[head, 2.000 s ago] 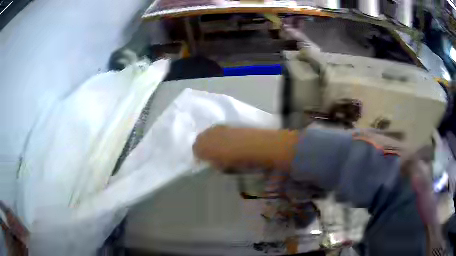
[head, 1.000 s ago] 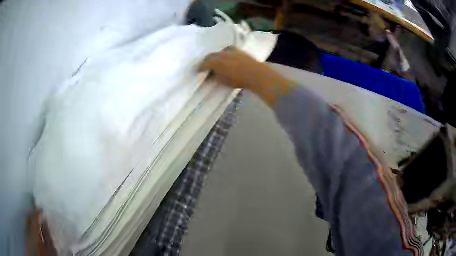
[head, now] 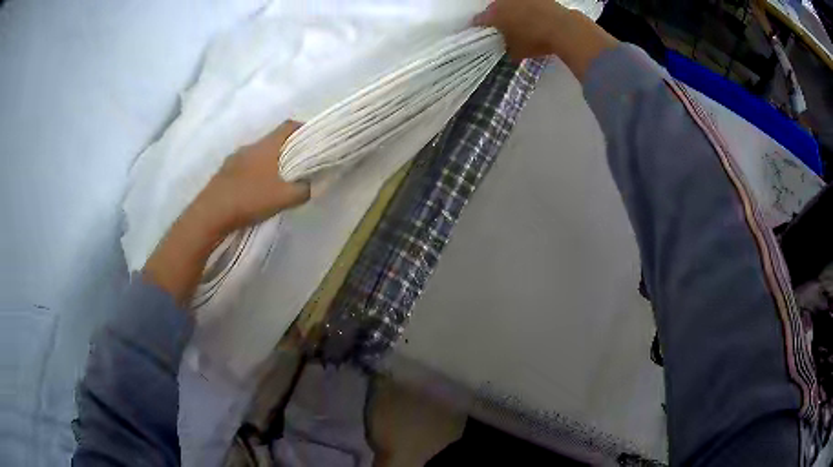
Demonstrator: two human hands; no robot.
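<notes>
A thick layered bundle of white pieces (head: 393,96) lies at the upper left, its edges fanned in many layers. My left hand (head: 251,178) grips the near part of the layered edge. My right hand (head: 534,27) grips the far end of the same layers near the top of the picture. More white cloth (head: 320,233) lies below the gripped layers. The fingers of both hands are partly hidden by the cloth.
A dark plaid cloth (head: 429,223) and a yellowish strip (head: 361,233) lie beside and under the bundle. The pale table (head: 539,228) extends to the right. A blue strip (head: 744,114) is at the upper right, a pale wall (head: 55,182) at the left.
The view has moved left and down over the bundle. My left hand has come into view on the layers. My right hand, on the white cloth before, now holds the layers' far end, which are lifted and bent.
</notes>
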